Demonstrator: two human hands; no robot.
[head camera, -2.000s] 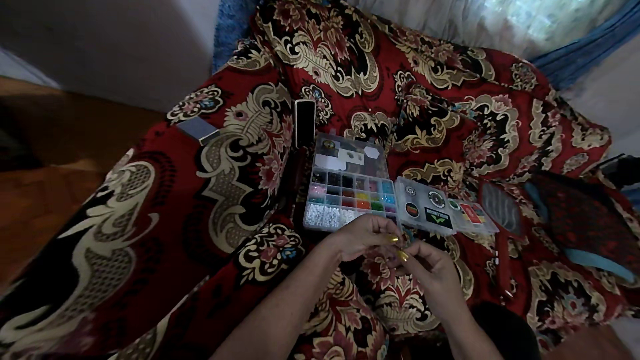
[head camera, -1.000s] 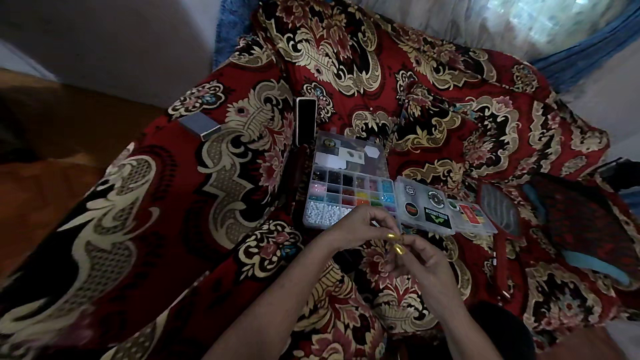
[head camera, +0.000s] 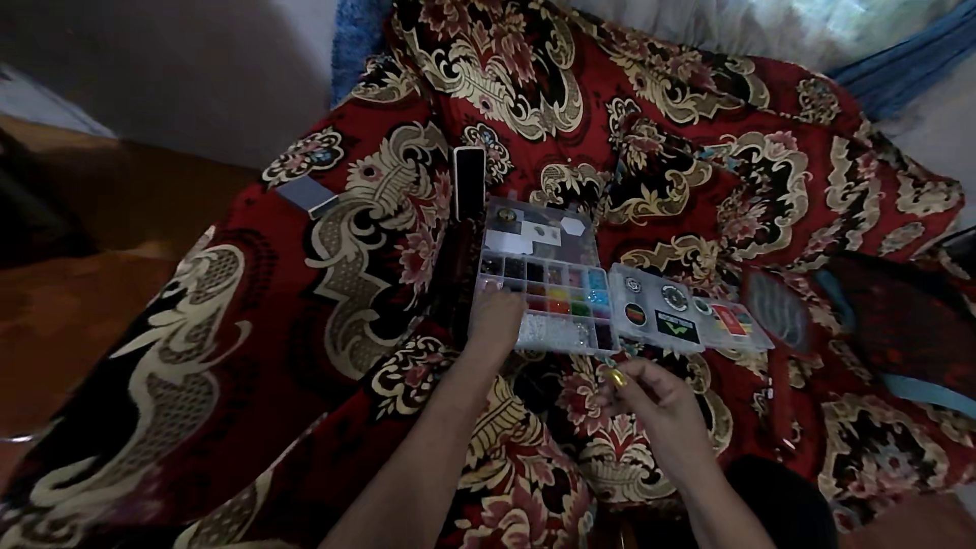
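My left hand (head camera: 496, 316) reaches into the left side of an open clear plastic bead box (head camera: 568, 335), its fingertips down among the compartments; whether they pinch a bead is hidden. Beads of several colours fill the small compartments. The box's raised lid (head camera: 560, 245) bears pale stickers. Lower right of the box, my right hand (head camera: 648, 396) has thumb and fingers brought together, with a shiny yellow nail on the thumb. Something small and thin seems to be at those fingertips, too small to name.
A smartphone (head camera: 469, 183) lies beyond the box, and a small grey box (head camera: 307, 197) is at the left. Clear cases with stickers (head camera: 656, 309) adjoin the bead box on the right. Farther right are an oval clear container (head camera: 778, 309) and a dark bag (head camera: 907, 328). Patterned red fabric lies beneath.
My left hand has left my right hand and moved up and left into the bead box. The right hand remains near the box's lower right corner.
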